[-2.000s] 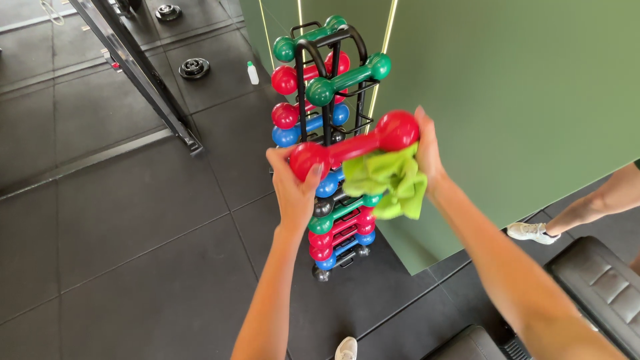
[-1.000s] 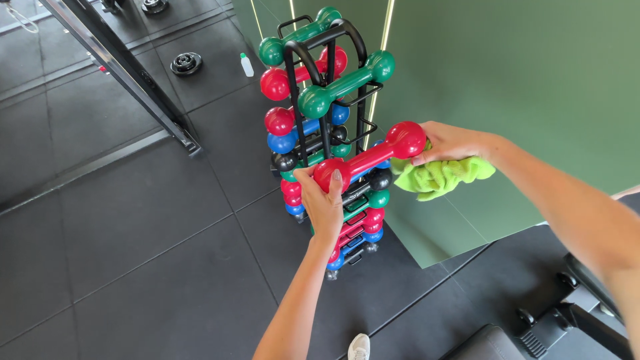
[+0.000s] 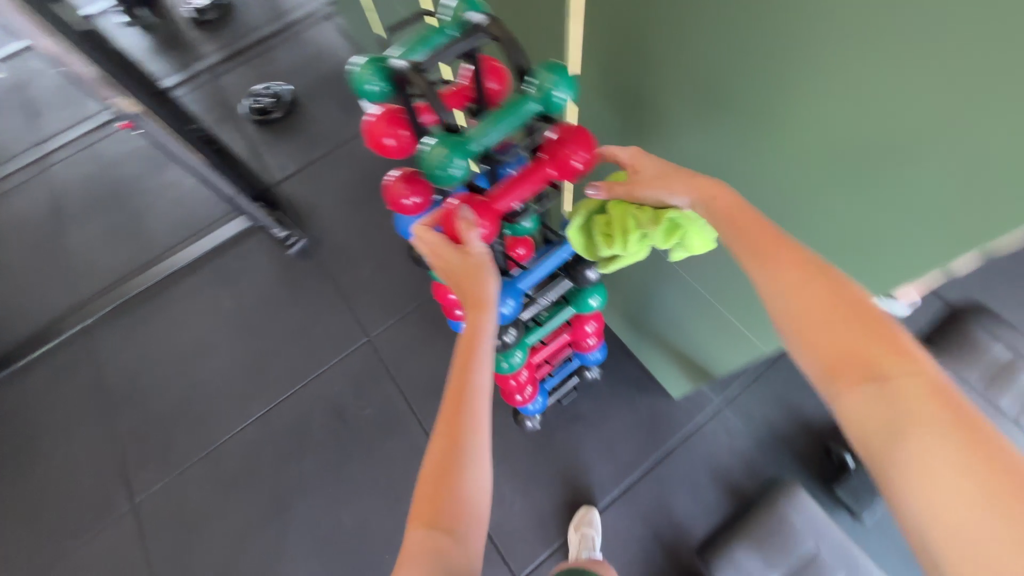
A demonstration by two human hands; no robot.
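Note:
A red dumbbell [image 3: 518,186] lies tilted at the front of a black dumbbell rack [image 3: 512,48], just under a green dumbbell [image 3: 502,126]. My left hand [image 3: 464,260] grips its near, left end. My right hand [image 3: 656,182] is at its far, right end, fingertips touching or close to the ball, with a lime-green cloth [image 3: 632,232] held under the palm. Below are more dumbbells in blue, black, green and red, among them a blue dumbbell [image 3: 544,268]. Whether the red dumbbell rests fully on the rack's holders is hidden and blurred.
A green wall panel [image 3: 800,120] stands right of the rack. On the dark tiled floor [image 3: 264,448] at the upper left are a weight plate [image 3: 268,102] and a black metal frame [image 3: 184,128]. Padded benches [image 3: 800,536] are at the lower right, and a white shoe [image 3: 586,532] at the bottom.
Both hands have brought the red dumbbell from in front of the rack to a spot just under the upper green dumbbell. The cloth was against the bar two seconds ago and now hangs beside the right end.

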